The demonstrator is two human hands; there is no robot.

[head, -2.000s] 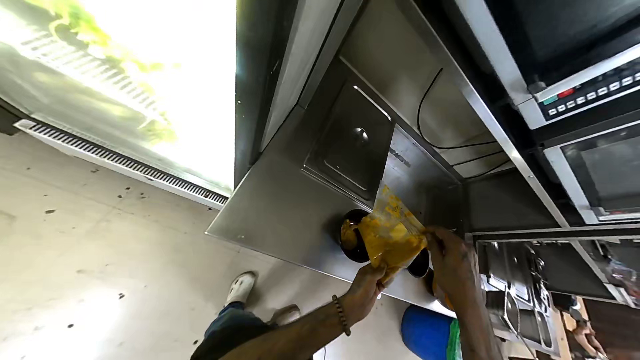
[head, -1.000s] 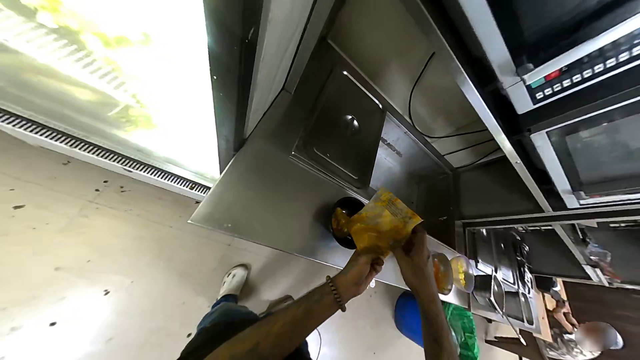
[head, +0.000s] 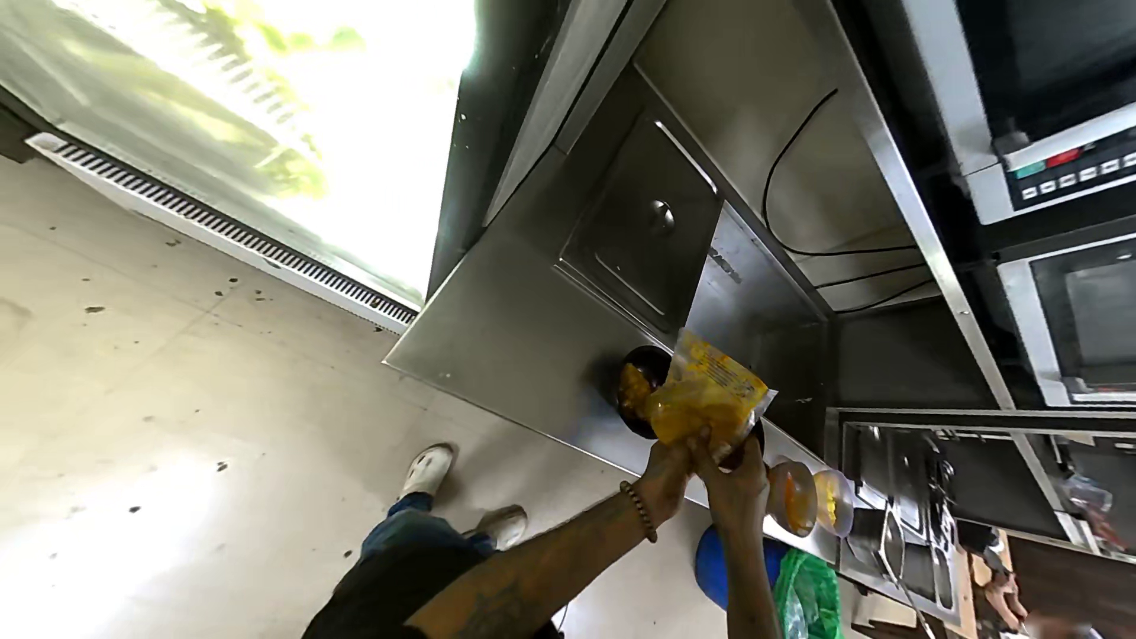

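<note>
My left hand (head: 667,475), with a beaded bracelet at the wrist, grips the lower edge of a clear plastic pouch (head: 714,395) smeared with yellow-orange sauce. My right hand (head: 737,475) holds the same pouch at its lower right side. The pouch slants over a dark round bowl (head: 628,417) on the steel counter, and orange-yellow food (head: 634,387) lies in that bowl. Another dark container shows in part behind my right hand; its contents are hidden.
A steel pan lid (head: 643,222) lies left of an open steel well (head: 754,293). Two clear tubs (head: 792,499) of orange and yellow food stand on the right. Ovens (head: 1056,169) are at upper right. Below are a blue bin (head: 714,568) and green bag (head: 809,590). Another person's hands (head: 1005,599) show at far right.
Both hands stay on the pouch. Two seconds ago it hung more upright and spread; now it is bunched lower between my hands beside the bowl. The view has shifted somewhat.
</note>
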